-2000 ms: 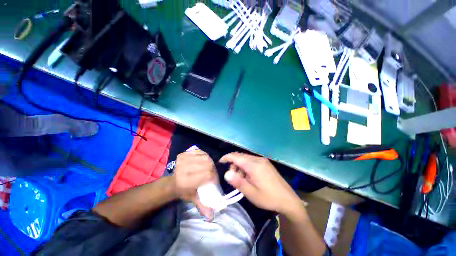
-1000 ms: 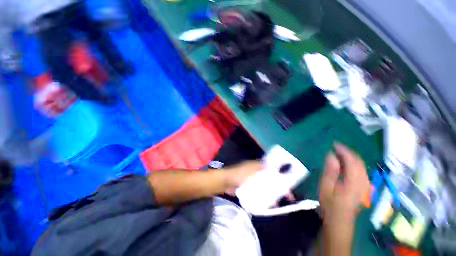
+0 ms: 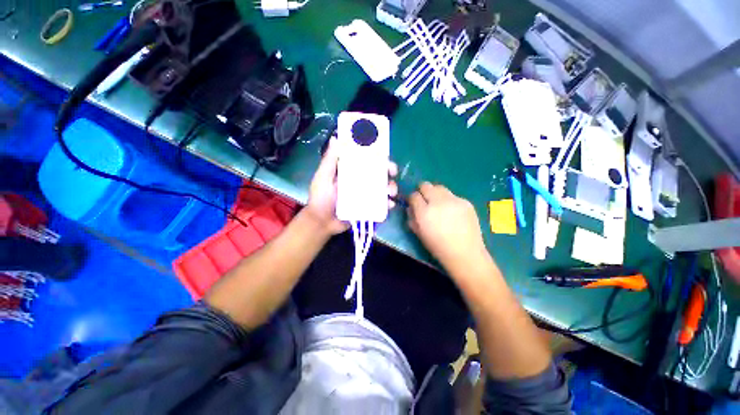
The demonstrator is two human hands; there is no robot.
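My left hand [image 3: 324,190] holds a white power bank [image 3: 363,174] upright over the bench edge. Its face with a black round spot is towards me, and several short white cables [image 3: 359,263] hang from its lower end. My right hand [image 3: 442,217] is at the bench edge just right of the power bank, with fingers bent. A small dark bit shows at its fingertips, but I cannot tell whether it holds something. A black phone [image 3: 375,99] lies behind the power bank, mostly hidden by it.
Blue-handled cutters [image 3: 519,198], a yellow-orange square [image 3: 502,217] and a black and orange screwdriver [image 3: 596,280] lie on the right. White cases and cables [image 3: 434,61] cover the back. A black fan [image 3: 284,121] stands left. A red tray [image 3: 231,243] and blue stool [image 3: 89,170] are below.
The view has swung back to the bench. My left hand has raised the power bank upright, with its cables now hanging down. My right hand has come down to the bench edge.
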